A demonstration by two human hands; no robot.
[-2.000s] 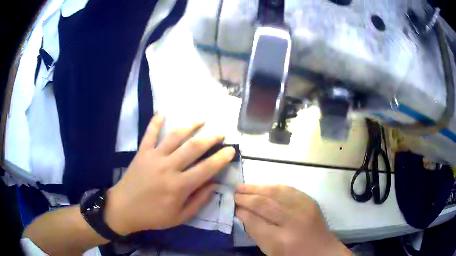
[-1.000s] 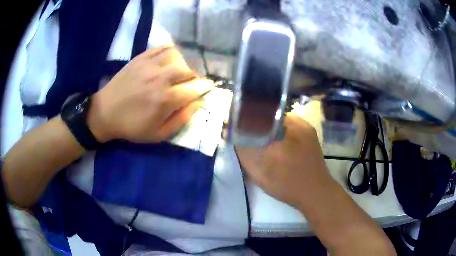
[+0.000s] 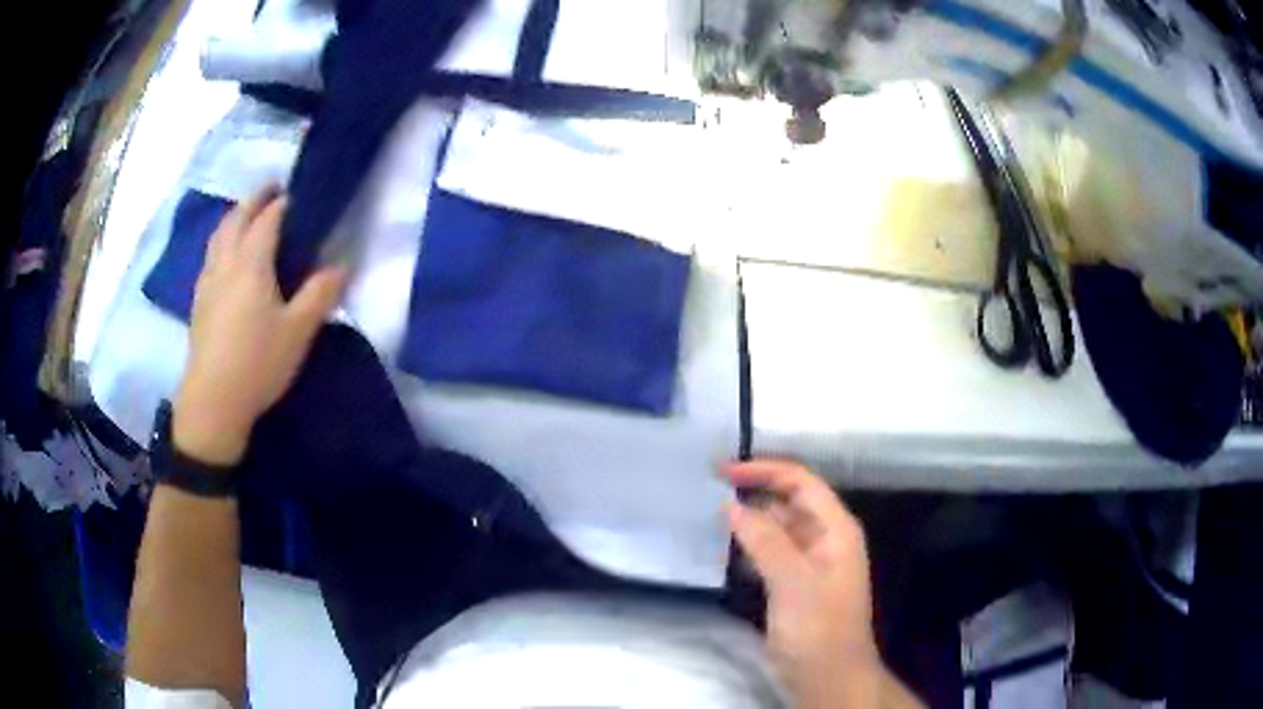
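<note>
White lining cloth (image 3: 582, 471) with a bright blue rectangular patch (image 3: 547, 305) lies in front of the machine and hangs over the table's front edge. Dark navy fabric (image 3: 353, 416) runs along its left side and up toward the top. My left hand (image 3: 256, 312), with a dark wristband, has its fingers on the navy fabric beside a second blue patch (image 3: 180, 256). My right hand (image 3: 803, 540) is at the cloth's right edge, thumb and fingertips close together at a dark strip; whether they pinch it is unclear.
The sewing machine (image 3: 956, 35) is at the top right, its needle area overexposed. Black scissors (image 3: 1025, 298) lie right of the cloth. A dark rounded piece (image 3: 1157, 360) lies at the far right. White and navy cloth hangs below the table (image 3: 900, 457) at lower right.
The view has shifted and the machine head sits higher. The cloth with the blue patch now lies spread out. My left hand has moved left onto navy fabric; my right hand is down at the cloth's lower right edge.
</note>
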